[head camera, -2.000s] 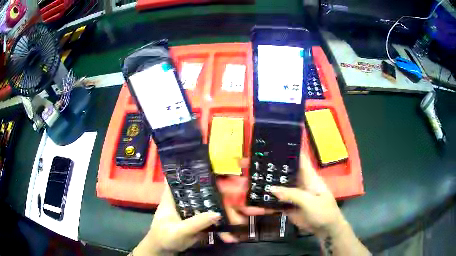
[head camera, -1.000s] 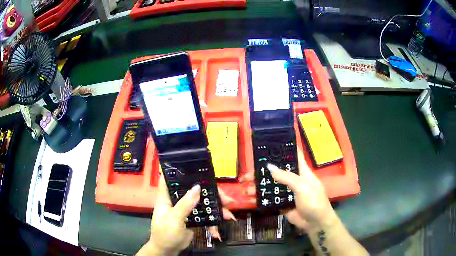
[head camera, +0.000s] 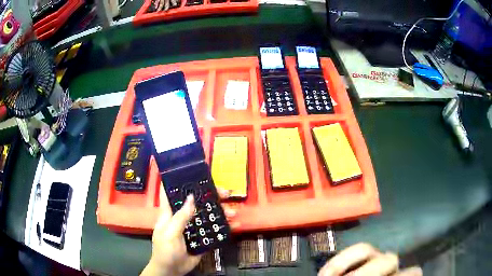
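My left hand (head camera: 172, 237) holds an open flip phone (head camera: 200, 215) with a lit white screen, my thumb on its keypad. My right hand (head camera: 367, 263) is at the bottom edge, partly cut off; something dark shows at its fingertips, and I cannot tell whether it is held. The red tray (head camera: 243, 218) holds two open phones with lit screens (head camera: 278, 94) (head camera: 314, 91) in the back row. Three yellow-faced closed phones (head camera: 230, 164) (head camera: 287, 157) (head camera: 336, 153) and a black phone with gold emblem (head camera: 132, 161) lie in the front row.
Several loose batteries (head camera: 285, 249) lie along the tray's near edge. A fan (head camera: 29, 78) and a dark phone (head camera: 57, 210) on white paper are left. A white handheld device (head camera: 457, 124) and blue item (head camera: 429, 74) are right. Another red tray (head camera: 199, 9) is behind.
My right hand has let go of its open phone and moved down right to the frame's edge. A yellow-faced phone now shows where that phone blocked the view. My left hand still holds its phone.
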